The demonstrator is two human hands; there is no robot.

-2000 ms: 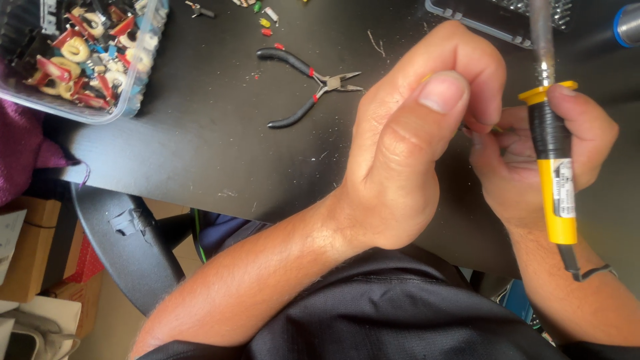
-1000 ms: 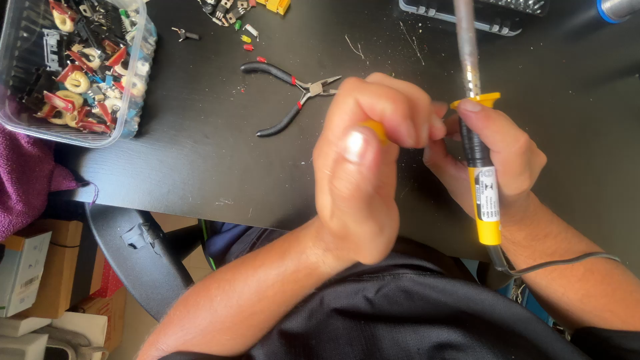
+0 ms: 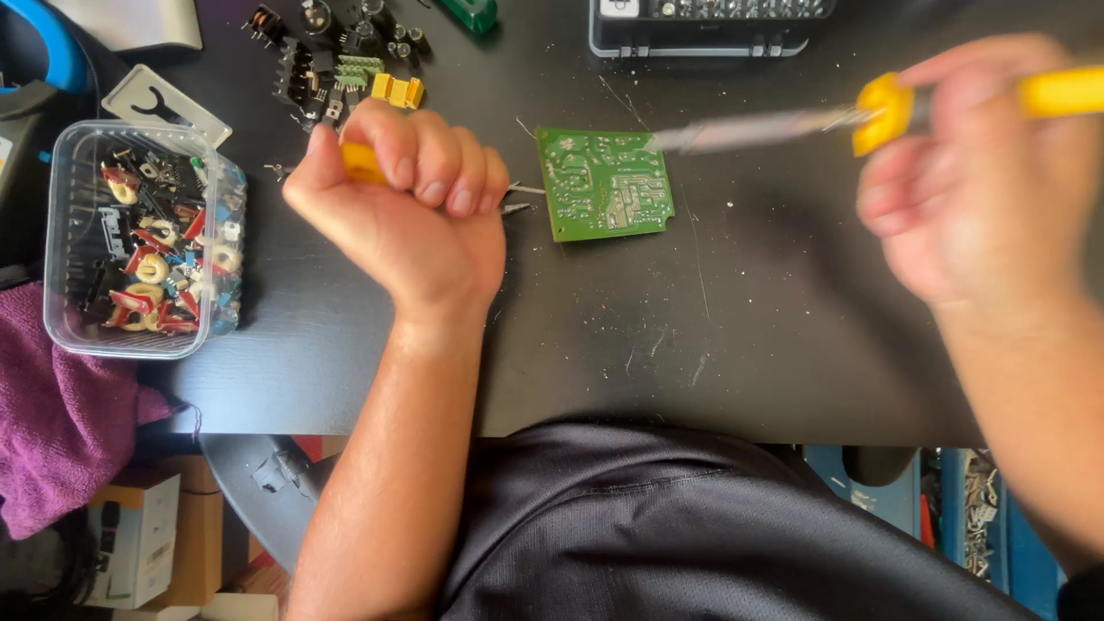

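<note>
My left hand (image 3: pixel 423 198) is closed around a small yellow object (image 3: pixel 362 163), mostly hidden by the fingers. Metal plier tips (image 3: pixel 516 208) poke out beyond that hand, and the rest of the pliers is hidden beneath it. In my right hand (image 3: pixel 975 172) is a yellow and black soldering iron (image 3: pixel 883 112), blurred, its shaft pointing left. Its far end appears over the upper right corner of a green circuit board (image 3: pixel 608 198), solder side up on the dark table; whether it touches cannot be told.
A clear plastic tub (image 3: pixel 59 250) of electronic parts stands at the left. Behind my left hand lie loose capacitors and connectors, with yellow parts (image 3: pixel 398 90) among them. A black case (image 3: pixel 707 39) of bits is at the back. A purple cloth (image 3: pixel 65 405) hangs at the left edge.
My hands were close together and are now wide apart. The soldering iron has swung from upright to nearly level. The green board now shows on the table. The view has shifted.
</note>
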